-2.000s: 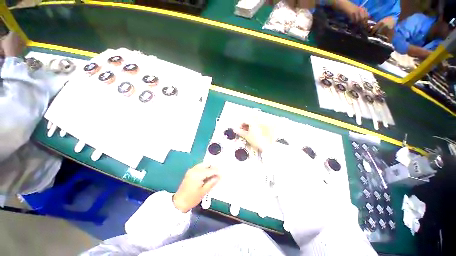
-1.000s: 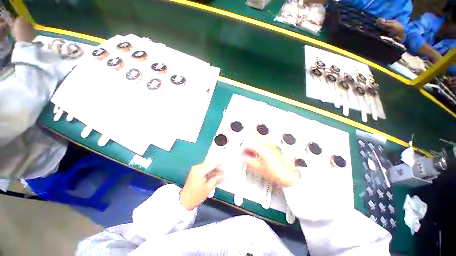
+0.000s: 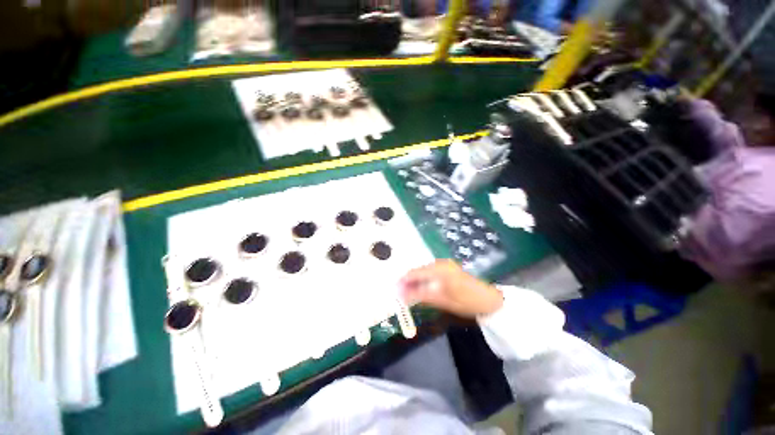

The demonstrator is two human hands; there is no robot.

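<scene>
Several smartwatches with dark round faces point(image 3: 292, 261) and pale rims lie in two rows on a white foam sheet point(image 3: 297, 331). No white print shows on these faces. Some cream-white straps point(image 3: 202, 382) hang over the sheet's near edge. My right hand point(image 3: 450, 289) is at the sheet's near right corner, just above a strap with a row of holes. Its fingers are bunched and blurred; whether they hold anything cannot be told. My left hand is out of the picture.
Sticker sheets point(image 3: 459, 223) with white prints lie right of the foam sheet. Beyond are a small white box point(image 3: 480, 170), crumpled white tissue point(image 3: 512, 208) and a black parts tray point(image 3: 629, 161). Loaded foam sheets point(image 3: 85, 297) are at left. Watches point(image 3: 310, 109) lie on the conveyor. A pink-sleeved person is at right.
The view has swung right, bringing the black tray into sight. My right hand has moved from among the watches to the sheet's near right corner. My left hand has left the picture.
</scene>
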